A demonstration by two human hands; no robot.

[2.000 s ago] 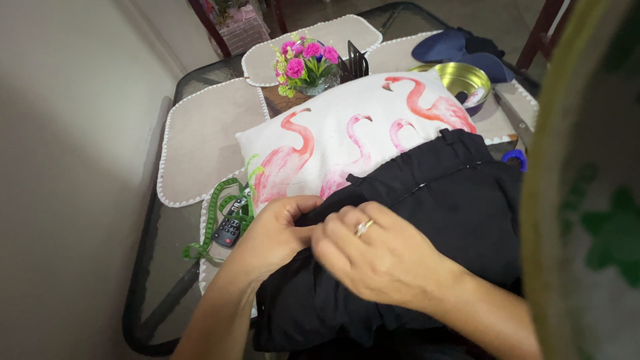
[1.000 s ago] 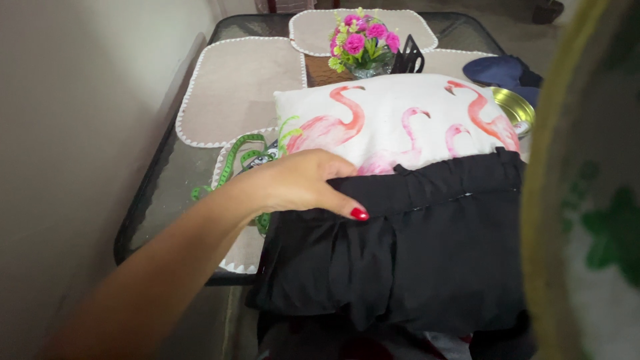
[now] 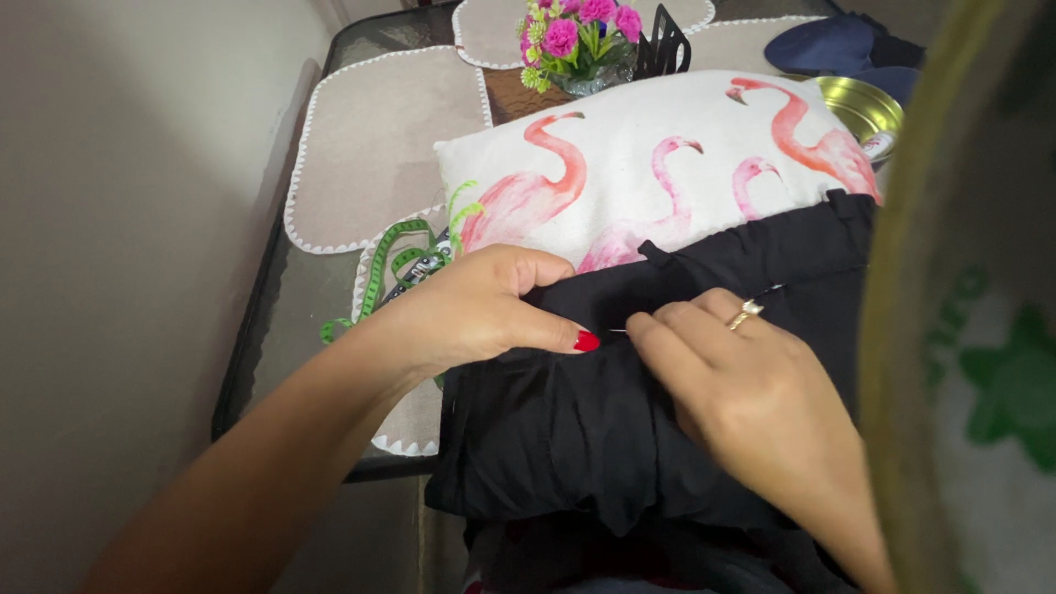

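A black fabric garment with belt loops along its waistband lies over the near side of a white cushion with flamingos. My left hand pinches the garment's band, thumb on top and fingers hidden behind the cloth. In my right hand, between thumb and forefinger, is a thin sewing needle, its visible part pointing at my left thumb. The rest of the needle is hidden by the fingers. A short pale line shows on the seam right of my knuckles.
Left of the cushion lie a green tape measure and a dark remote control. Behind stand a vase of pink flowers and a black holder. A gold-coloured tin is at the right. A blurred yellow-rimmed object blocks the right edge.
My right hand, out of view one second ago, is back over the garment with the needle. My left hand still holds the band. The view has shifted.
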